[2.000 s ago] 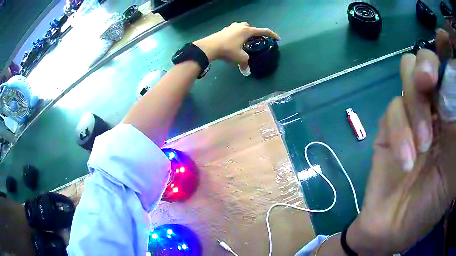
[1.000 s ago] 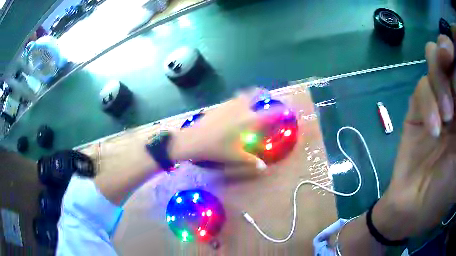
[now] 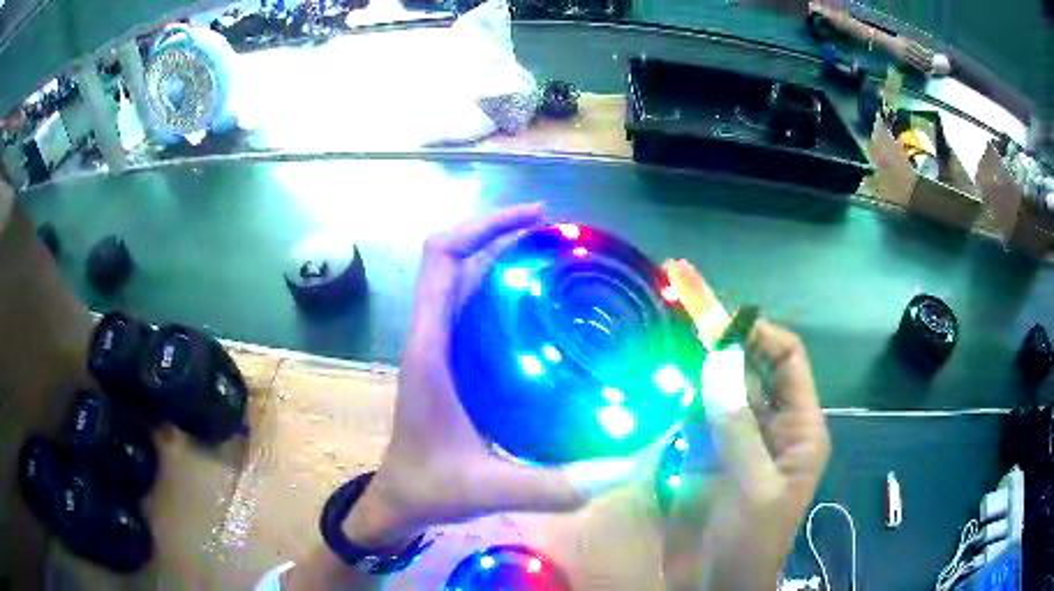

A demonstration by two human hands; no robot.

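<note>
My left hand (image 3: 433, 404) holds a lit round speaker (image 3: 578, 335) up in front of me, ringed cone facing me, with blue, green and red lights. My right hand (image 3: 757, 439), with white wraps on its fingertips, is at the speaker's right edge and pinches a small dark stick (image 3: 740, 327). I cannot tell if the stick sits in the speaker. A second lit speaker (image 3: 509, 571) is on the brown board (image 3: 312, 444), cut off by the bottom edge. More blue-green lights show between my hands, mostly hidden.
Unlit black speakers (image 3: 191, 381) cluster at left. Others stand on the green belt (image 3: 462, 191), one at left (image 3: 326, 277), one at right (image 3: 928, 329). A black tray (image 3: 740, 133) and fan (image 3: 185, 87) are beyond. At right lie a red-and-white stick (image 3: 892, 500) and white cable (image 3: 853, 533). Another person's arm (image 3: 884, 40) shows.
My left hand now holds a lit speaker raised off the board. My right hand has come in from the right to the speaker's edge. The view has turned, showing the tray and far side.
</note>
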